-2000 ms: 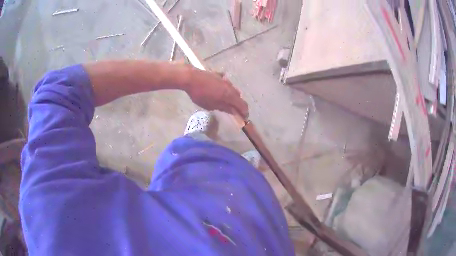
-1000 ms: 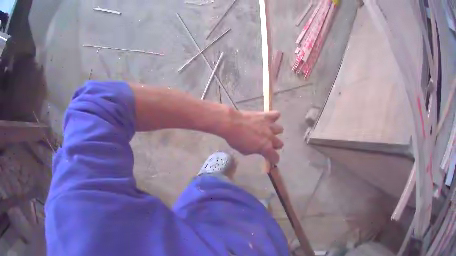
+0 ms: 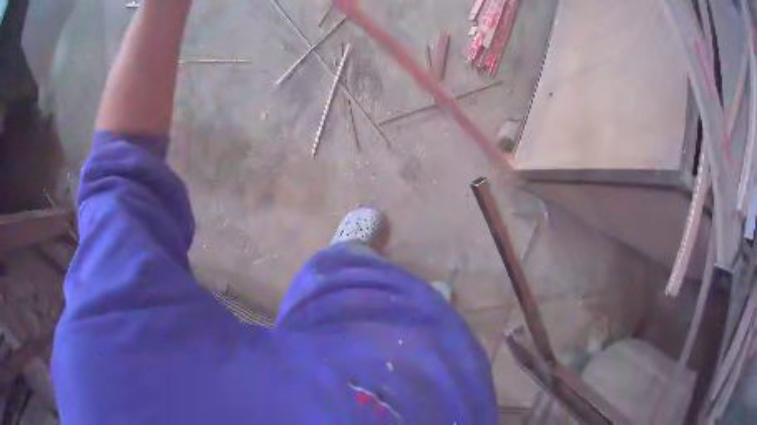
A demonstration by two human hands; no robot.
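Observation:
My left forearm reaches up past the top left edge; the left hand is cut off. My right hand is not in view. A blurred, long reddish wood strip (image 3: 427, 83) slants from the top edge to near the plywood panel's (image 3: 618, 91) front left corner; what holds it is not visible. A dark brown wooden piece, perhaps a frame leg (image 3: 512, 257), rises from the lower right. Its upper end is free, and its lower end meets another dark piece.
A reddish bundle of strips (image 3: 495, 33) lies on the floor at the top. Thin slivers (image 3: 330, 104) are scattered left of it. Long bending strips (image 3: 726, 166) heap along the right edge. A pale sack (image 3: 643, 378) is at lower right. Scraps lie at the left edge.
My left hand has let go of the dark wooden piece and moved up and left out of view. The bright strip upright beyond the hand is gone; the reddish strip now slants across.

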